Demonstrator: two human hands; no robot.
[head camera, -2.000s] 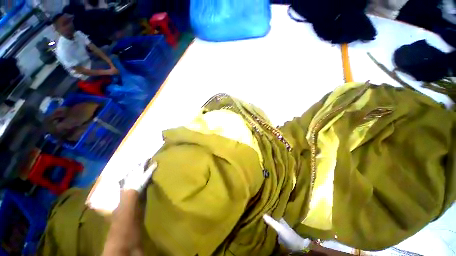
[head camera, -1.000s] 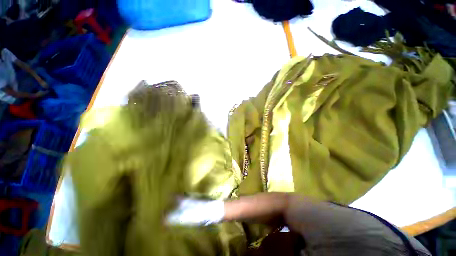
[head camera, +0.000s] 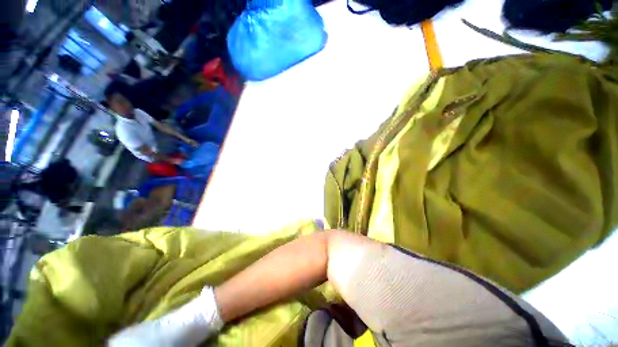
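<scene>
An olive garment with paler yellow-green lining (head camera: 135, 261) lies bunched across the lower left, over the near side of the table. My right hand (head camera: 169, 327), in a white glove, reaches across to the left and lies against this garment; its fingers are blurred and partly cut off by the bottom edge, so its grip cannot be told. My left hand is not in view. A second large olive garment (head camera: 515, 169) lies heaped on the right, with a brown-gold zip (head camera: 369, 169) along its edge and a pale facing beside it.
A stuffed blue plastic bag (head camera: 276, 41) stands at the far left of the white table (head camera: 271, 142). Black cloth (head camera: 413, 8) and thin olive strips (head camera: 508, 41) lie at the far side. Beyond the left edge are a person in white (head camera: 135, 132) and blue crates (head camera: 203, 112).
The left garment has moved from the table's middle left down towards me and spread out to the left. My right arm has reached further left and down. My left hand, seen earliest, is out of view.
</scene>
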